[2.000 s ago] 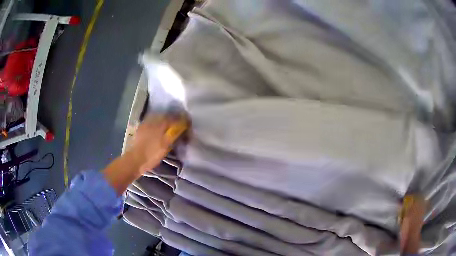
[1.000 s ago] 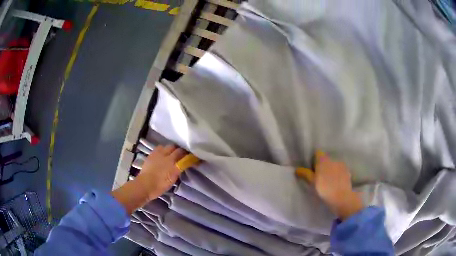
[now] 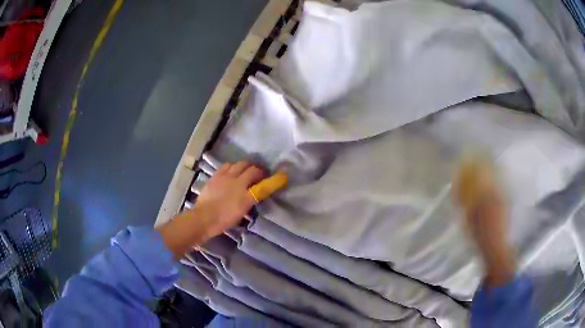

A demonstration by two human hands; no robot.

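Note:
A large pale grey curtain panel [image 3: 359, 173] covers most of the slatted rack. Its near part lies in long parallel folds [image 3: 308, 266]; the part beyond is loose and wavy. My left hand [image 3: 234, 192] rests on the cloth at its left edge, above the folds, with a yellow-orange cover on the thumb; whether it pinches cloth is hidden. My right hand [image 3: 484, 211] is blurred, over the loose cloth at the right, with a yellow-orange patch at its fingertips; its grip cannot be made out.
The rack's pale end rail [image 3: 215, 112] runs along the cloth's left side, with short bars and dark gaps showing. Left of it are a dark grey floor with a yellow line [image 3: 76, 106], a white metal leg [image 3: 35, 70], a red item [image 3: 19, 43] and a wire basket [image 3: 25, 237].
My left hand has moved slightly right and up since a second ago. My right hand has moved right, away from the left one. The loose cloth beyond has shifted and shows a large overlapping flap.

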